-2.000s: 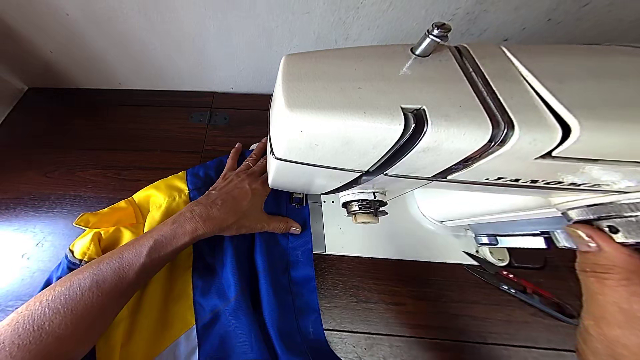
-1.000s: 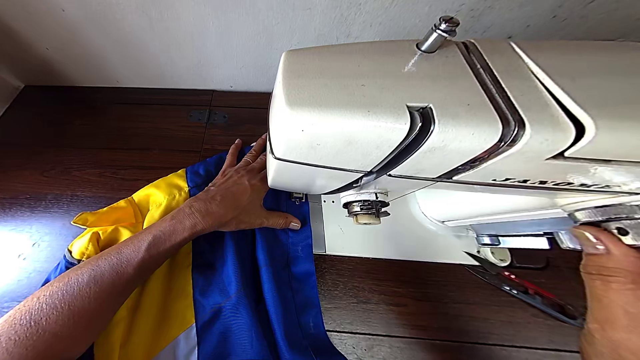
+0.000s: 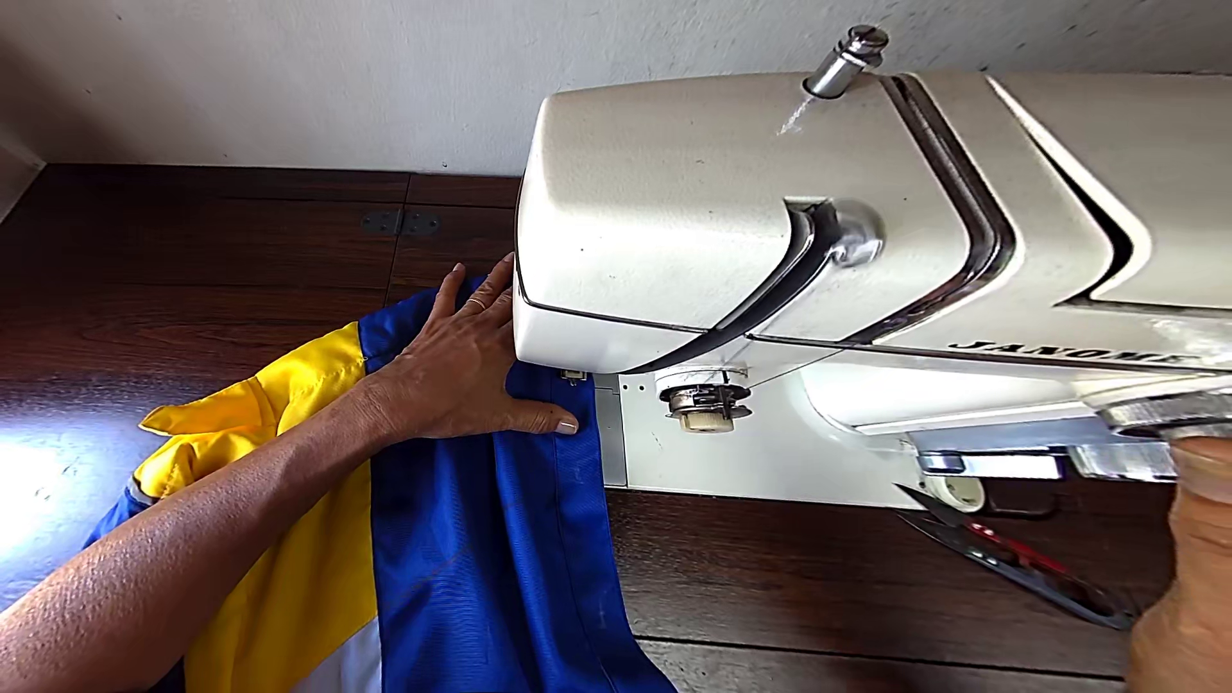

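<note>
My left hand [image 3: 457,371] lies palm down on the blue part of a shiny blue, yellow and white cloth [image 3: 462,558], fingers spread. Its fingertips reach beside the head of a white Janome sewing machine [image 3: 654,212]. The blue cloth's right edge runs under the presser foot [image 3: 573,375], partly hidden by the head. At the right edge, my right hand [image 3: 1189,568] touches a metal-rimmed dial [image 3: 1174,409] on the machine; its fingers are mostly hidden or out of view. A blurred metal part [image 3: 857,231], apparently the take-up lever, shows at the curved slot.
Thread snips [image 3: 1020,563] with dark blades and a red part lie on the dark wooden table [image 3: 818,577], right of the white machine bed [image 3: 751,462]. A thread tension dial [image 3: 705,399] juts from the head. A wall stands behind; a metal hinge [image 3: 399,223] is set in the tabletop.
The blurred metal part now shows at the slot, where neither earlier frame shows it. My right hand has shifted at the dial, its thumb now lower. My left hand stays on the cloth.
</note>
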